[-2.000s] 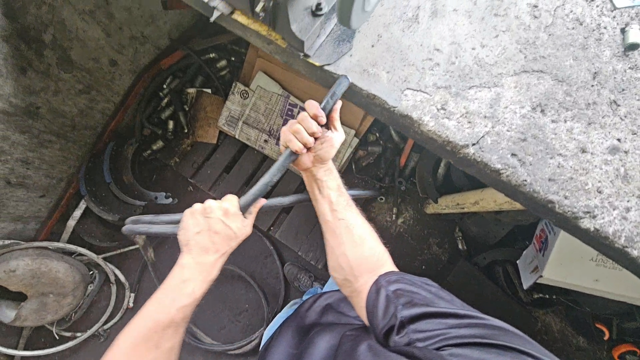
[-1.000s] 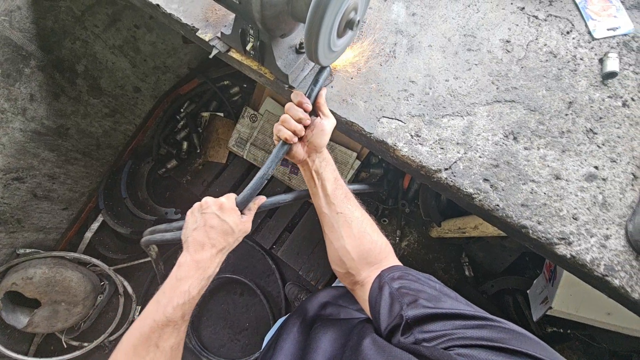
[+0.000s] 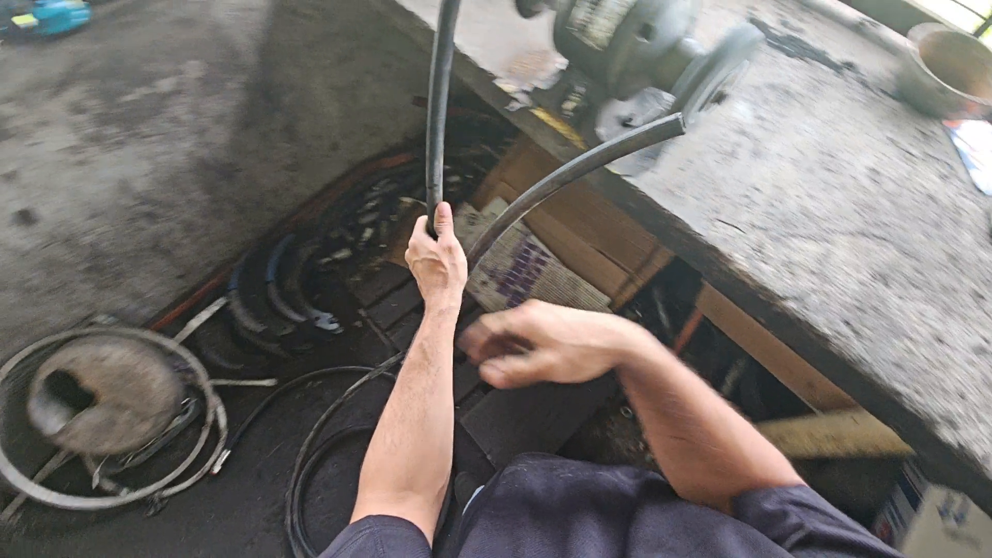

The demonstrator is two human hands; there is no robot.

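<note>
My left hand (image 3: 438, 260) is closed around a black rubber hose (image 3: 439, 116), which rises upright from the fist past the top edge of the view. Another length of hose (image 3: 573, 167) curves from behind that hand up to the right; its cut end lies in front of the wheel of a bench grinder (image 3: 632, 46). Whether both lengths are one hose is hidden. My right hand (image 3: 535, 345), blurred, is below and right of the left one, its fingers curled loosely with nothing seen between them.
The grinder stands on a worn concrete bench (image 3: 814, 194) with a metal pot (image 3: 949, 70). Cardboard (image 3: 573, 232) and a wooden piece (image 3: 837, 434) lie beneath its edge. At lower left are a metal ring (image 3: 15, 465) around a rusty round part (image 3: 116, 395), and coiled hose (image 3: 298, 480).
My right hand has let go of the hose and moved down from the grinder. My left hand now grips an upright length. The sparks seen a second ago are gone. The view has shifted.
</note>
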